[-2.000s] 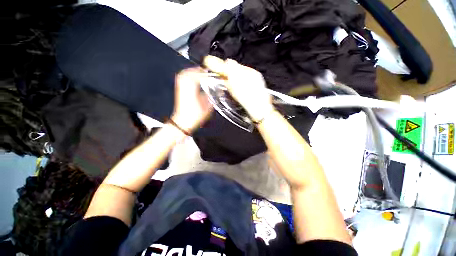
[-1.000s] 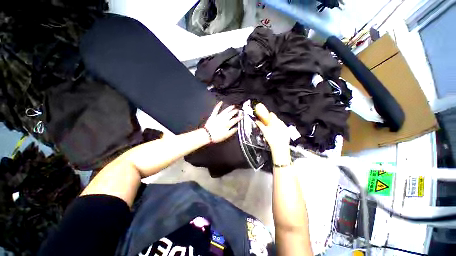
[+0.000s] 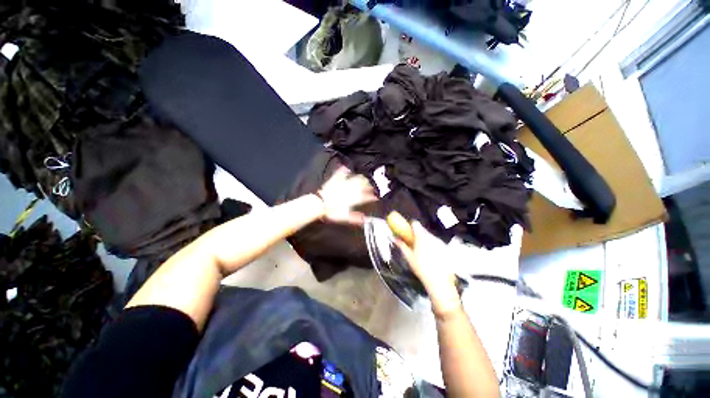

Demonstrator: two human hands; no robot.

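My right hand (image 3: 424, 253) grips the yellow-orange handle of the steam iron (image 3: 391, 263), whose silvery plate with a clear-looking edge points toward my body. My left hand (image 3: 345, 196) lies on a dark garment (image 3: 327, 245) at the near end of the padded board (image 3: 226, 101); its fingers are blurred, and whether they pinch the cloth is unclear. The iron is at the garment's right side, just right of my left hand. Whether the plate touches the cloth cannot be told.
A crumpled dark garment heap (image 3: 436, 148) lies right of the board. A flatter garment stack (image 3: 140, 186) is at left, patterned garments (image 3: 47, 303) below it. A narrow black padded arm (image 3: 557, 151) stands beyond the heap. The iron rest (image 3: 541, 350) is at lower right, with a dark cord nearby.
The iron has moved down and right, toward the board's near right side. My left hand has shifted from beside the iron onto the garment, now drawn further over the board. The view has shifted slightly.
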